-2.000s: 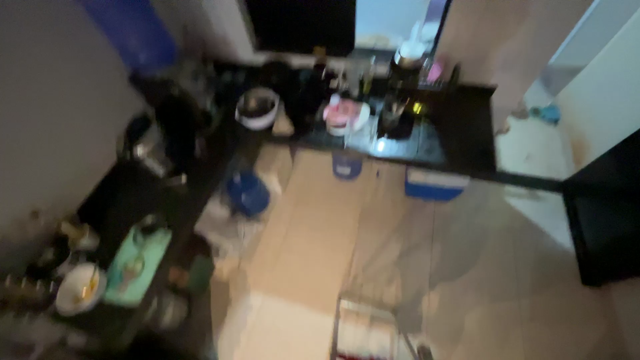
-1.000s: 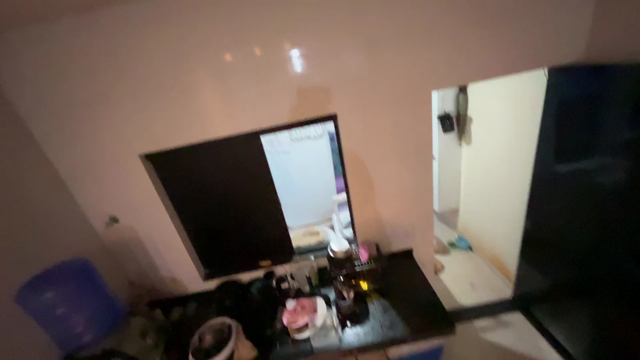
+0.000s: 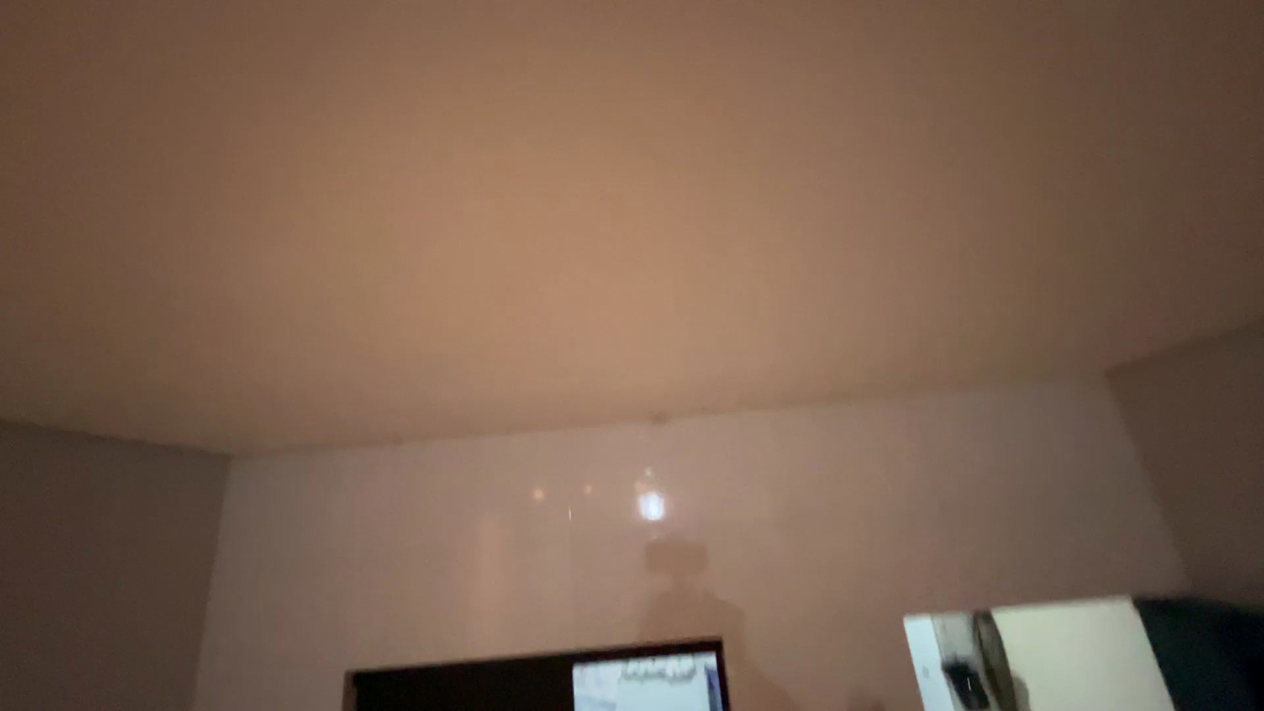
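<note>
Neither my left hand nor my right hand shows in the head view. Most of the picture is the plain ceiling [image 3: 612, 217]. Below it stands a glossy wall [image 3: 425, 553] that reflects a bright spot of light and bears a soft shadow. At the bottom edge is the top of a window [image 3: 647, 681], dark on its left part and bright on its right. What my hands hold or touch is hidden from view.
At the lower right a doorway [image 3: 1071, 652] opens onto a lit space, where a dark object [image 3: 966, 683] hangs. A tall dark surface [image 3: 1205, 647] stands beside the doorway. Side walls meet the ceiling at left and right.
The view has swung strongly upward, from the counter and floor to the ceiling. The counter, its dishes and the blue container seen before are out of view.
</note>
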